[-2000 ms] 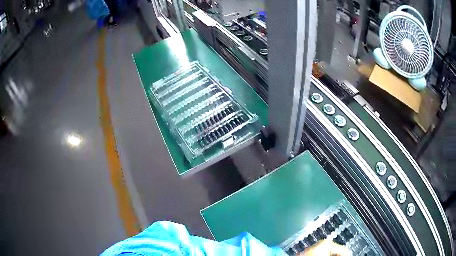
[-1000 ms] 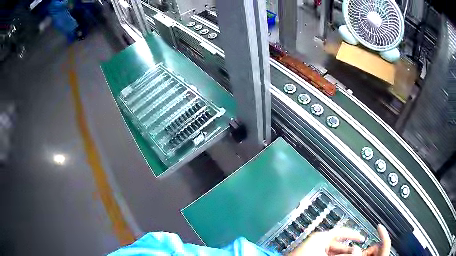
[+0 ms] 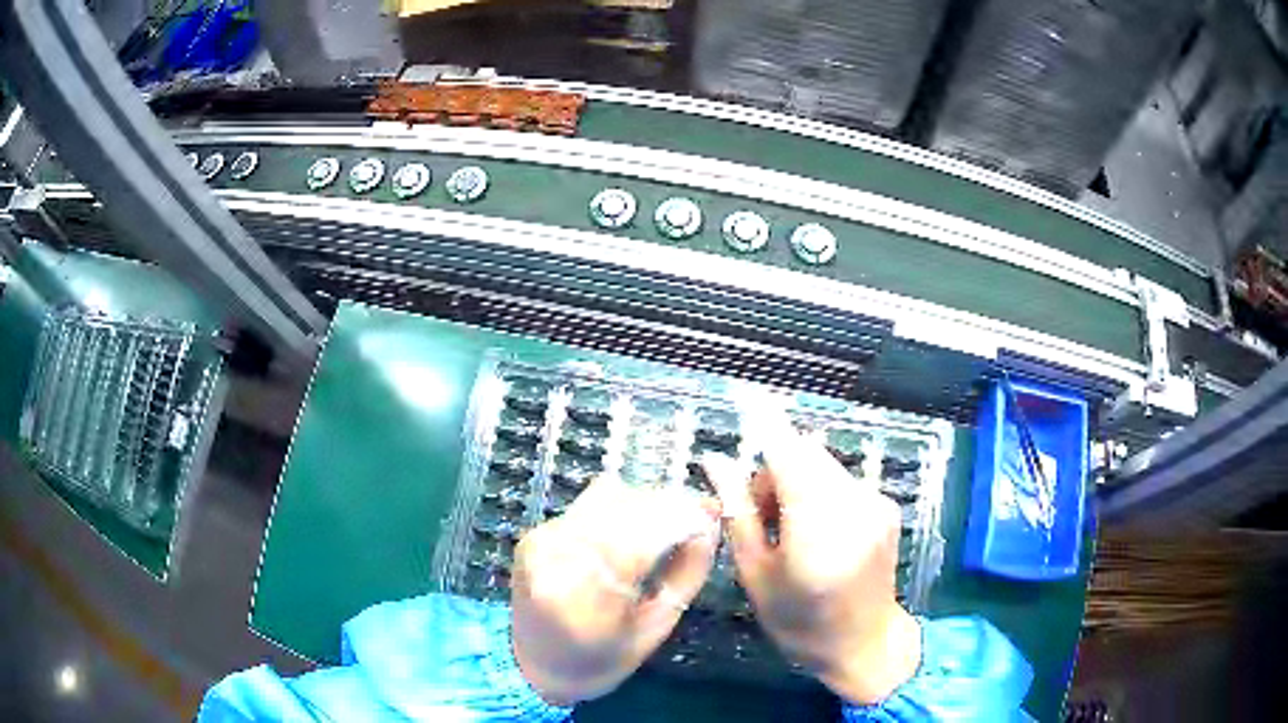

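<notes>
The clear blister tray (image 3: 463,516) lies on the green bench, with rows of dark units (image 3: 582,438) in its pockets. My left hand (image 3: 593,586) and my right hand (image 3: 822,558) are over the middle of the tray, fingers bent and fingertips meeting. Whether a small unit is pinched between them cannot be made out; the fingers hide that spot and are blurred. The hands cover part of the tray's middle and near side. Both wrists come out of bright blue sleeves.
Pale-rimmed discs (image 3: 678,216) sit on the green conveyor belt (image 3: 975,300) beyond the tray. A blue bin (image 3: 1038,554) with thin dark sticks and whitish bits is at right. A second clear tray (image 3: 106,403) is at far left. A grey post (image 3: 170,184) slants at left; an orange-brown strip (image 3: 473,106) lies beyond the belt.
The view has swung right and down, so the work tray is now central and the fan is out of view. Both hands now show together over the tray; the blue bin has come into view.
</notes>
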